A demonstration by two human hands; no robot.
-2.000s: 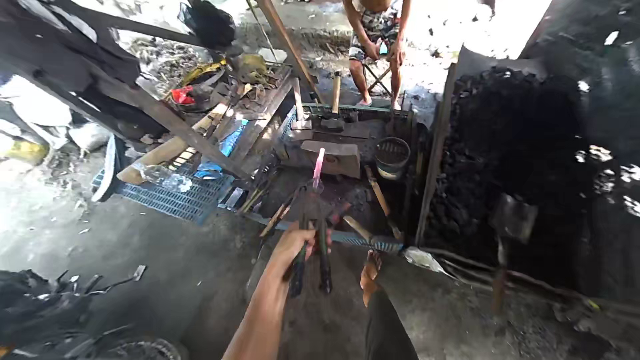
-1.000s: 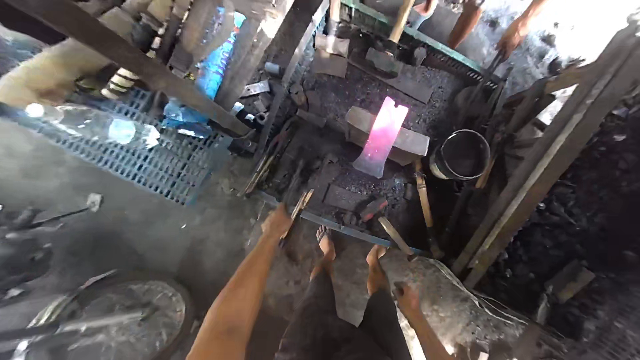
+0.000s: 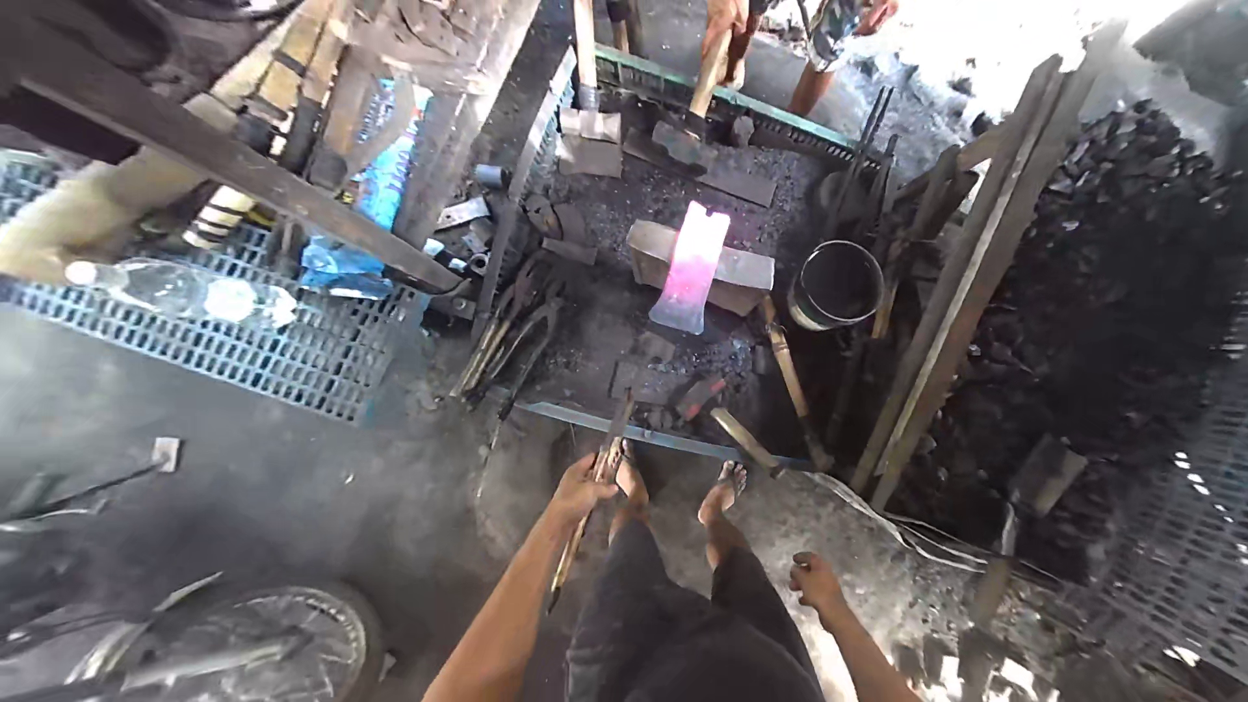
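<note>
My left hand [image 3: 583, 489] grips a pair of tongs [image 3: 575, 546] by wooden-looking handles, with their dark end pointing toward the work area. Low at the right, my right hand [image 3: 814, 582] hangs beside my leg with curled fingers; whether it holds anything is unclear. A glowing pink-white metal piece [image 3: 694, 268] lies across a block-shaped anvil [image 3: 751, 268], touching neither hand. A hammer with a wooden handle [image 3: 744, 437] rests near the blue front edge. Several more tongs [image 3: 512, 336] lie at the left of the work area.
A bucket of dark liquid [image 3: 836, 285] stands right of the anvil. Beyond it are wooden beams [image 3: 960, 283] and a coal heap [image 3: 1102, 244]. Another person's hand [image 3: 726, 18] holds a hammer [image 3: 684, 141] at the far side. A plastic bottle [image 3: 180, 291] lies on blue grating [image 3: 292, 361]. A wheel [image 3: 292, 643] is lower left.
Two seconds ago tongs reached toward the glowing piece; it now lies on the anvil, apart from them. The other person's hand has come onto a hammer handle. The view has moved nearer.
</note>
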